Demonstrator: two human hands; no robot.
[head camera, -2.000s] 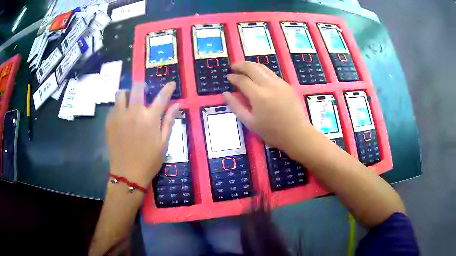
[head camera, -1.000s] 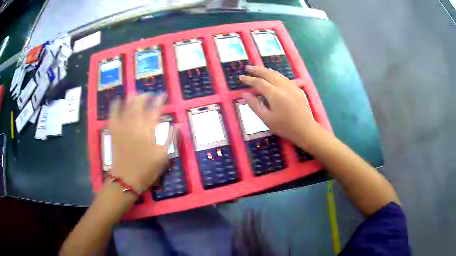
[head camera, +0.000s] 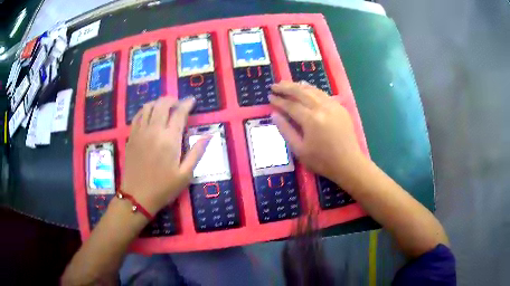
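A red-pink foam tray holds black keypad phones in two rows of five. In the far row the four left phones show blue screens, and the far-right phone shows a pale one. Two near-row phones have white screens. My left hand lies over the tray's left part, fingertips at the keys of the middle far phone, covering a near-row phone. My right hand has its fingertips by the keys of the fourth far phone and partly hides the last near phone. Neither hand grips anything.
A loose pile of white, printed flat pieces lies on the dark green bench left of the tray. A thin yellow stick is at the left edge. A pale sheet or board spans the bench's far side.
The view has shifted, so the tray sits further left than at first. Both hands have moved over the phones. The third and fourth far-row screens have changed from pale to blue.
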